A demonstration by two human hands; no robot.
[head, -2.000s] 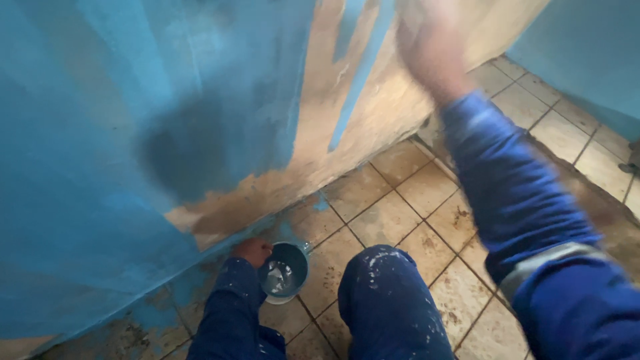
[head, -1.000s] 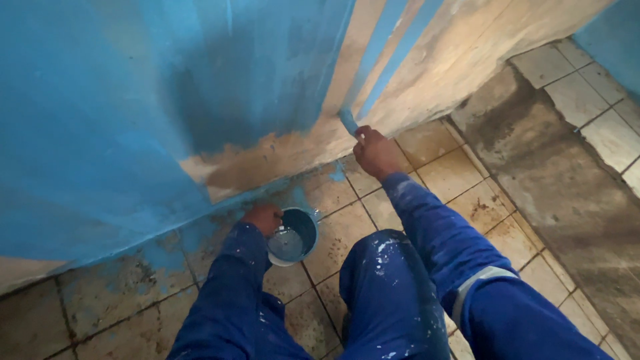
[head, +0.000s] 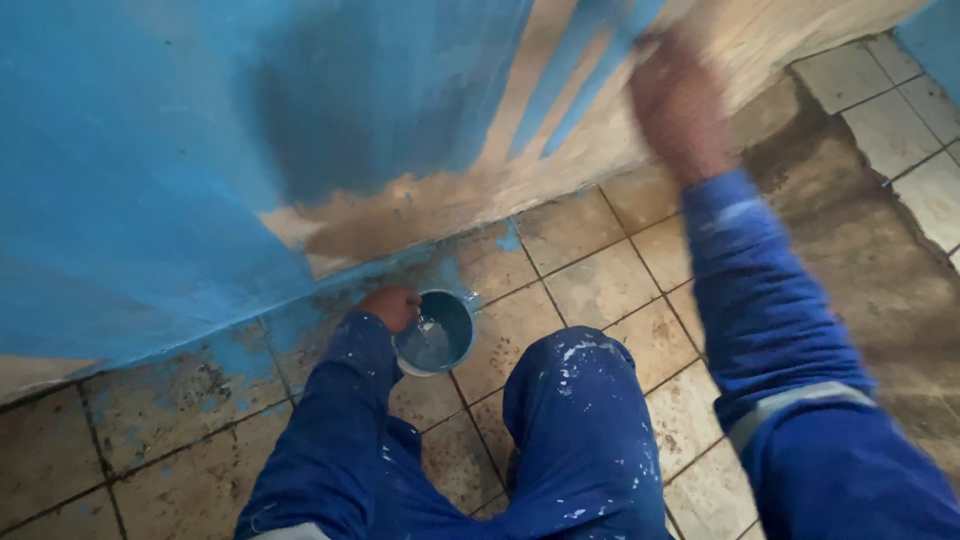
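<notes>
My left hand (head: 391,306) grips the rim of a small round paint container (head: 435,331), low over the tiles near the foot of the wall; bluish paint lies inside it. Raised against the upper part of the wall, my right hand (head: 679,105) is blurred by motion, its fingers curled around something dark that cannot be made out. Just left of it, fresh blue stripes (head: 559,82) run down the bare beige plaster. Broad blue paint covers the wall (head: 150,150) farther left, with an unpainted band along its bottom.
Dirty beige floor tiles (head: 600,281), spotted with blue paint near the wall, lie below. At right is a rough strip without tiles (head: 847,225), with paler tiles (head: 892,127) beyond. My paint-spattered knee (head: 577,397) is close to the container.
My right hand was low on the wall with a blue-tipped brush a second ago; it has moved up the wall. My left hand still holds the container.
</notes>
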